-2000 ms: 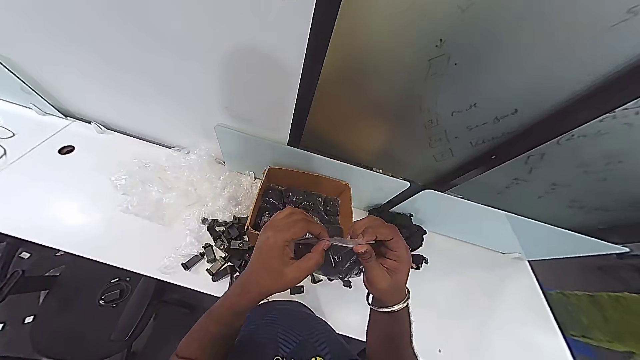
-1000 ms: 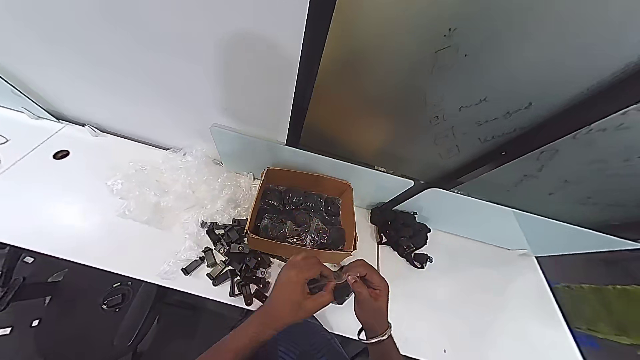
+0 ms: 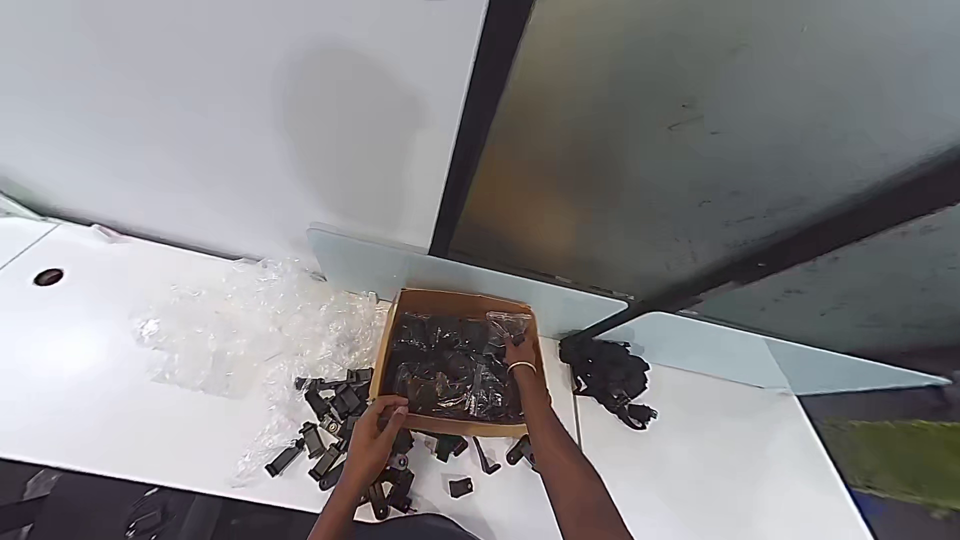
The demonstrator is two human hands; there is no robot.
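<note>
A cardboard box [image 3: 450, 429] stands on the white table, filled with black items in clear plastic bags [image 3: 450, 375]. My left hand [image 3: 379, 435] grips the box's near left corner, thumb over the rim. My right hand [image 3: 520, 352], with a bangle at the wrist, reaches inside at the right and holds a clear plastic bag [image 3: 508, 324] with something dark at its lower end. Loose black plastic parts [image 3: 330, 427] lie in a pile left of the box and along its near side; one small black part [image 3: 460, 487] lies apart.
A heap of crumpled clear plastic bags [image 3: 247, 330] spreads over the table left of the box. A bundle of black straps or cables [image 3: 611, 375] lies to the right. Low glass dividers [image 3: 375, 259] stand behind the box. The table has a round cable hole [image 3: 49, 277] at far left.
My hands were together in front of the box, handling a small bagged item. They have parted: the left has moved to the box's corner, the right into the box with a bag.
</note>
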